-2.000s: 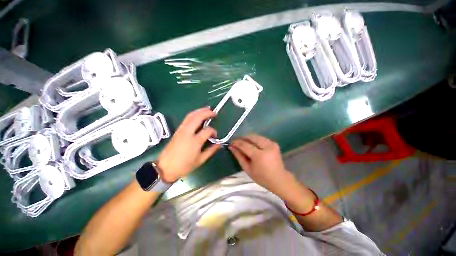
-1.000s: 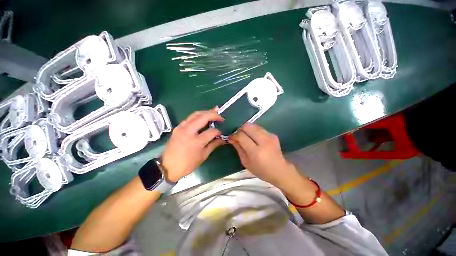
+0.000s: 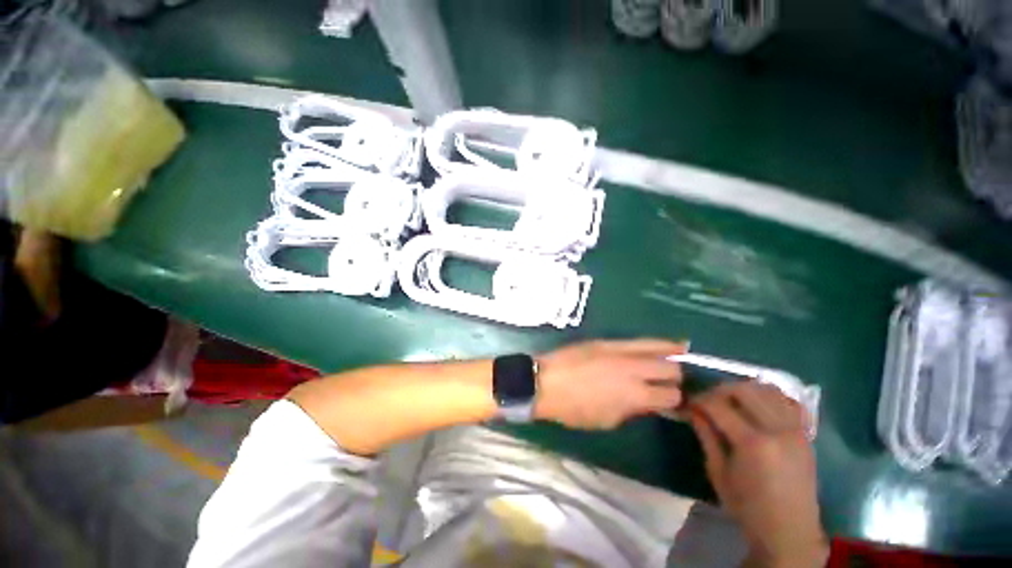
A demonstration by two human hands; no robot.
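A white oval plastic frame (image 3: 795, 391) lies in front of me, mostly covered by my hands. Its squared tab end shows past my right hand. My left hand (image 3: 614, 383), with a watch on the wrist, holds the loop end of the frame. My right hand (image 3: 755, 444) is at the same end, its fingers close to the left fingertips, and it covers much of the frame. Whether a thin strip is between the fingers cannot be seen. A loose pile of thin strips (image 3: 727, 283) lies beyond the frame, blurred.
Stacks of frames (image 3: 505, 211) stand in two columns to the left. More stacks (image 3: 938, 377) stand at the right. A pale strip (image 3: 766, 200) and a grey post (image 3: 416, 56) lie beyond. A clear bag with yellow contents (image 3: 100, 144) and a person's arm (image 3: 39, 272) are far left.
The view has turned left, so the bag and the neighbouring person now show and everything sits further right. Both hands remain at the loop end of the frame.
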